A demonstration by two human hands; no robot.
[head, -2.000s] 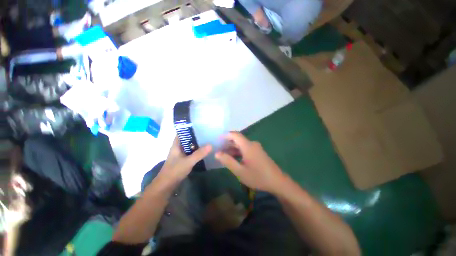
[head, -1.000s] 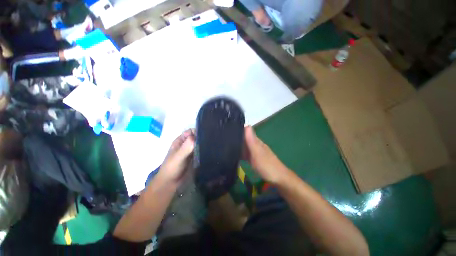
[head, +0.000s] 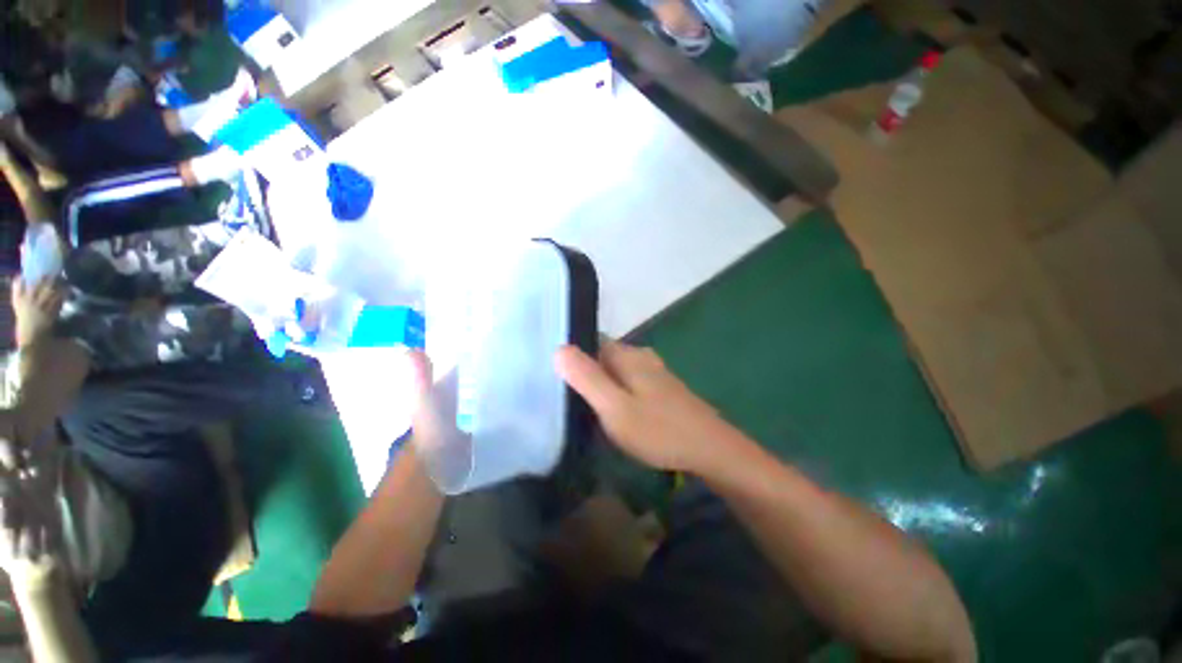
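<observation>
A translucent plastic container (head: 512, 356) with a glossy black base (head: 582, 304) is held up over the near edge of the white board. Its clear body faces left and its black base faces right. My right hand (head: 635, 399) grips the base side, with the thumb on the rim. My left hand (head: 425, 427) is at the left side of the clear body, and part of it shows blurred at or behind the plastic. Its fingertips are hard to make out.
The white board (head: 661, 194) bears blue-and-white boxes (head: 557, 67), a dark blue crumpled lump (head: 349, 191) and a small blue box (head: 386, 326). Flattened cardboard (head: 1024, 285) and a red-capped bottle (head: 905, 97) lie right. People sit at left and at the top.
The container has been turned: a second ago its black base faced me, and now its clear body shows on the left. Both hands have stayed at its sides. The view has shifted slightly.
</observation>
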